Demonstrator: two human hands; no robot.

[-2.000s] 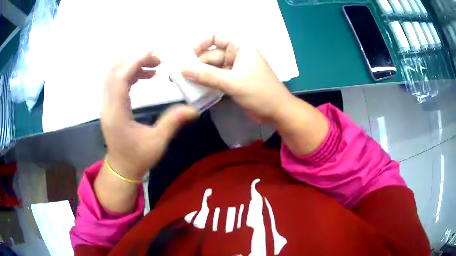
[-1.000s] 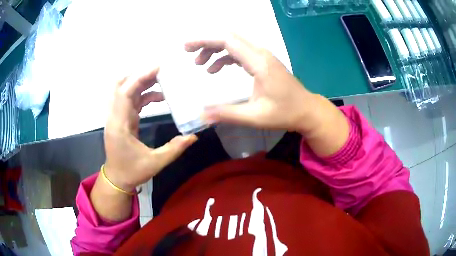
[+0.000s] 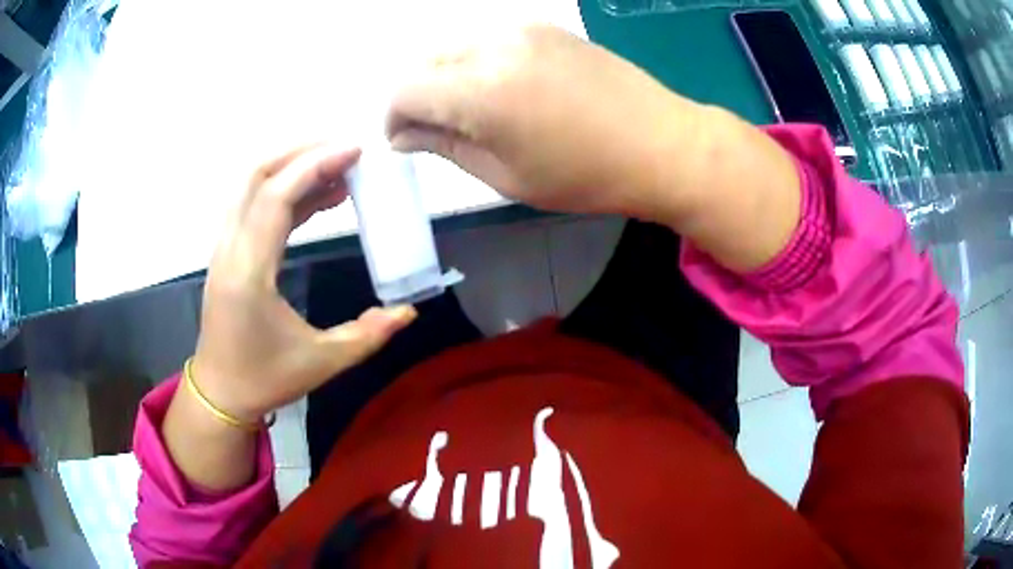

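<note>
A white oblong housing [image 3: 394, 222] with a clear boxy end stands between my hands, over the bench's front edge. My left hand [image 3: 278, 267] holds it, with the thumb at its clear lower end and the fingers at its upper left side. My right hand [image 3: 522, 122] is above it with curled fingers near its top end. The right fingertips hide the top end against the white sheet, so I cannot tell if they grip a small part.
The white work sheet [image 3: 211, 100] covers the green bench [image 3: 655, 56]. A dark phone [image 3: 786, 67] lies at right, partly behind my right wrist. A clear blister tray with white oblong pieces [image 3: 889, 72] is at far right. A crumpled clear bag [image 3: 50, 145] lies at left.
My right hand has left the housing's lower right side and risen to its top end, palm turned down. The housing now stands more upright in my left hand.
</note>
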